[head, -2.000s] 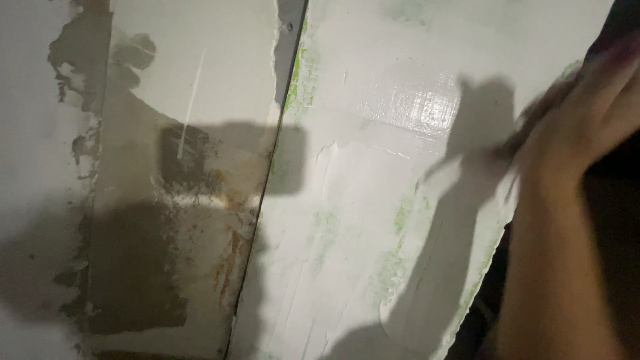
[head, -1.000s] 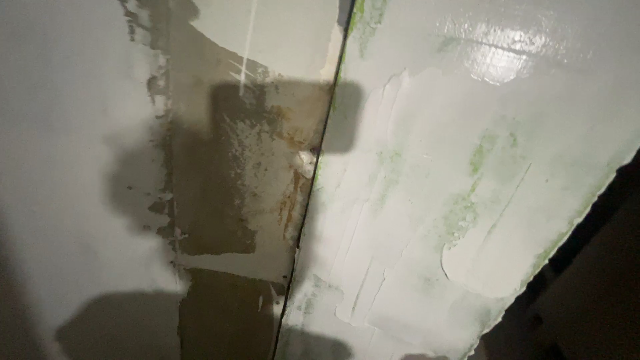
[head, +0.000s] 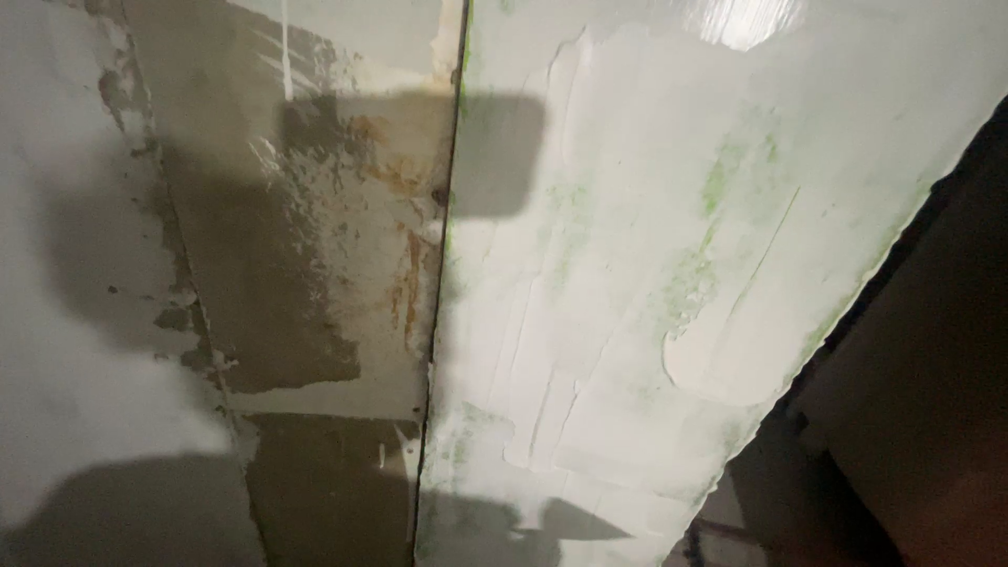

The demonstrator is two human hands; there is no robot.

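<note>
Neither my left hand nor my right hand shows in the head view. A wall panel (head: 622, 315) with white, wet-looking filler smeared over a green surface takes up the middle and right. Raised ridges and a lobe of filler (head: 717, 354) stand out on it. A dark narrow seam (head: 442, 236) separates it from a brownish-grey, patchily filled strip (head: 236, 236) with orange-brown stains. Shadows fall across both, one rounded and boxy, another at the bottom with a pointed tip (head: 591, 521); what casts them is out of view.
A pale smooth wall surface (head: 63, 378) lies at the left. The panel's ragged right edge (head: 827, 339) borders a dark recess (head: 906, 354), whose contents are hard to make out. Light glares on the panel near the top.
Two seconds ago a hand and forearm showed at the right by the panel's edge; they are out of view now. The view has shifted, and a pointed shadow now shows at the bottom.
</note>
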